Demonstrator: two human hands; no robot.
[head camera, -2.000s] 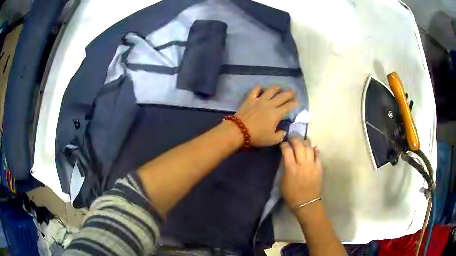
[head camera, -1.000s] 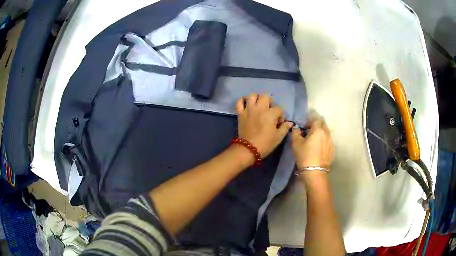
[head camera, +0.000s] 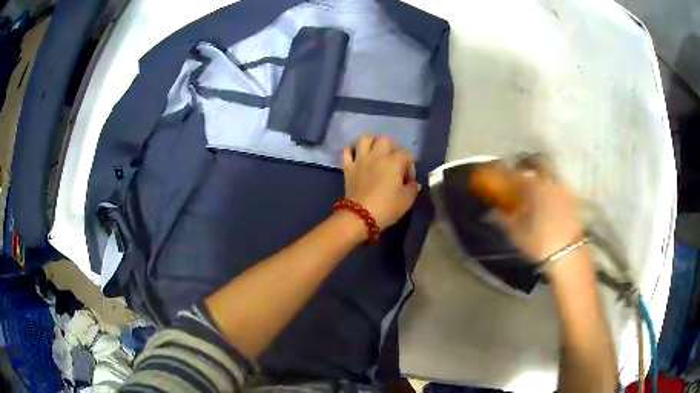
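A navy garment (head camera: 269, 230) with grey-blue panels (head camera: 384, 77) lies spread over the left and middle of the white ironing table. A small dark rolled or folded piece (head camera: 309, 84) lies on the panel. My left hand (head camera: 378, 178) rests on the garment near its right edge, the fingertips at the dark border. My right hand (head camera: 543, 211) is blurred and holds the steam iron (head camera: 476, 222) by its orange-brown handle. The iron's tip is at the garment's right edge.
The white table (head camera: 568, 84) has a rounded edge. A hose and cable (head camera: 643, 330) run from the iron at right. A long navy padded arm (head camera: 50, 123) stands at left. White and grey scraps (head camera: 88, 349) and a blue crate (head camera: 27, 330) are at lower left.
My right hand has left the garment edge, taken hold of the iron and brought it left to the garment. The right edge now shows a folded dark border. My left hand has shifted slightly left.
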